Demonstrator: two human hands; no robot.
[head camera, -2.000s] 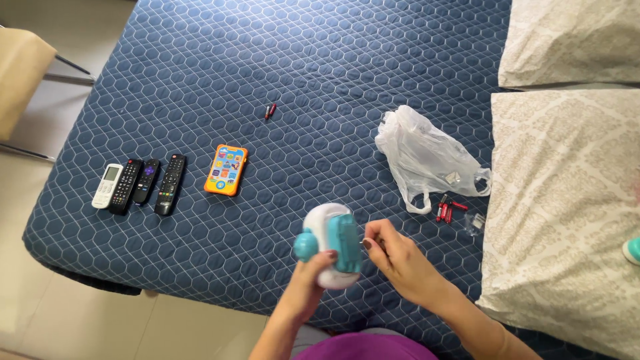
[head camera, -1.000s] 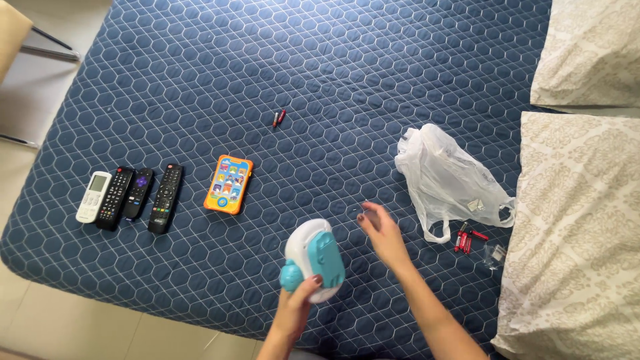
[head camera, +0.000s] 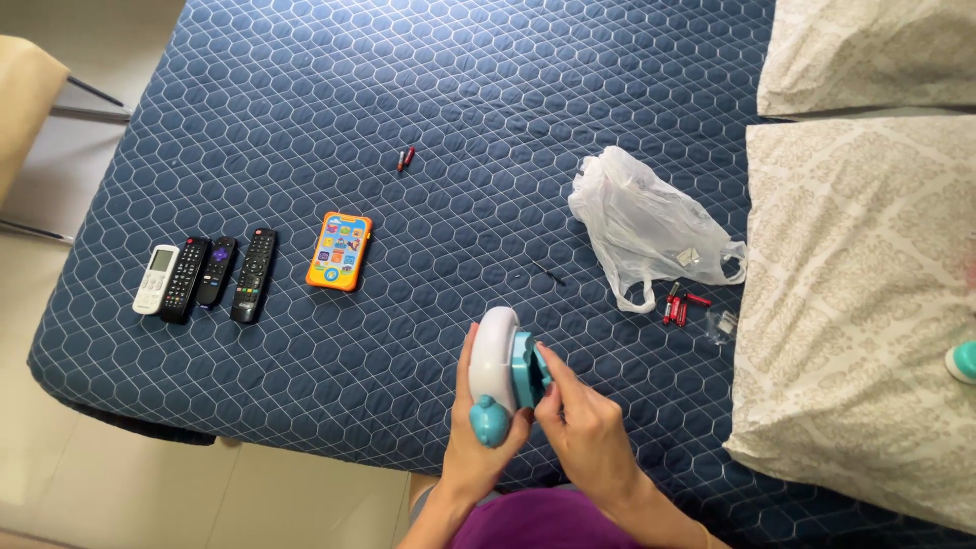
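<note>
My left hand (head camera: 482, 442) holds a white and teal plastic toy (head camera: 494, 354) on edge, with a round teal knob on its near side. My right hand (head camera: 583, 427) has its fingertips on a teal cover (head camera: 543, 366) on the toy's right side, which stands tilted away from the body with a dark gap between. What lies inside the gap cannot be made out. Beyond my right hand, a thin dark screwdriver (head camera: 549, 272) lies on the blue quilted bedspread (head camera: 457, 229), with a tiny light object (head camera: 517, 275) just left of it.
A clear plastic bag (head camera: 648, 221) lies at right, near several red batteries (head camera: 675, 309) and a small clear packet (head camera: 720, 326). Two more batteries (head camera: 406, 158) lie farther back. An orange toy phone (head camera: 339, 252) and several remote controls (head camera: 254, 274) are at left. Patterned pillows (head camera: 854, 305) border the right.
My right hand has come back to the toy, from the open bedspread where it was a second ago. The teal cover now stands away from the toy. The screwdriver now shows on the bedspread.
</note>
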